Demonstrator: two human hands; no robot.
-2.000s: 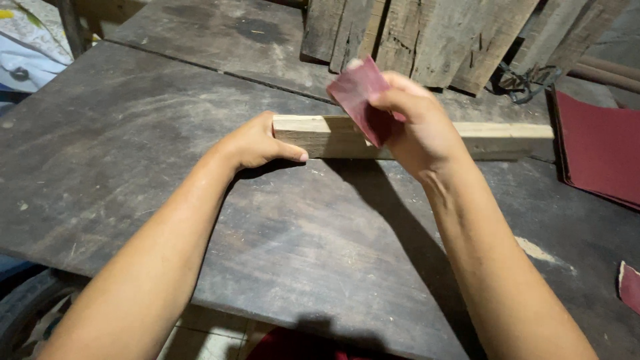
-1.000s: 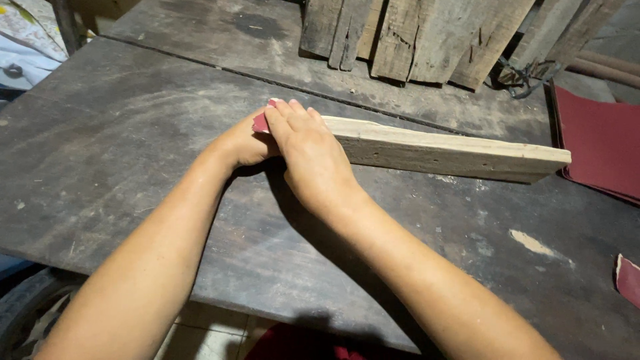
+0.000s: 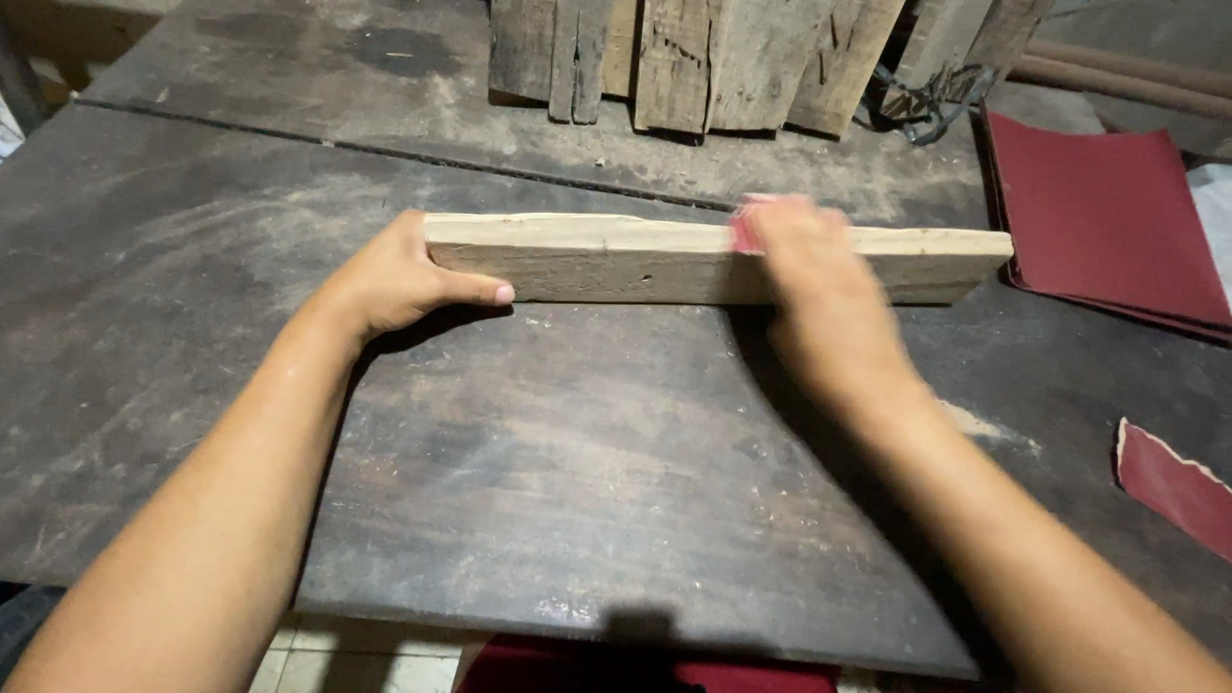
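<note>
A wooden board (image 3: 587, 265) stands on its long narrow edge across the dark tabletop. My left hand (image 3: 404, 274) grips its left end, the thumb along the near face and the fingers hidden behind. On the board's upper edge, right of its middle, my right hand (image 3: 808, 260) presses a small piece of red sandpaper (image 3: 746, 226). That hand is blurred, and it covers most of the piece.
Dark red sandpaper sheets (image 3: 1107, 221) lie just beyond the board's right end. A torn sandpaper piece (image 3: 1174, 486) rests at the right. Rough wooden planks (image 3: 731, 67) stand at the back, beside a dark cord (image 3: 929, 106). A seam (image 3: 414, 154) crosses the tabletop (image 3: 577, 462).
From the board's left end, beside my left hand, my right hand has moved right along the upper edge with the sandpaper. Two seconds ago it held the sandpaper raised. My left hand stays at the left end.
</note>
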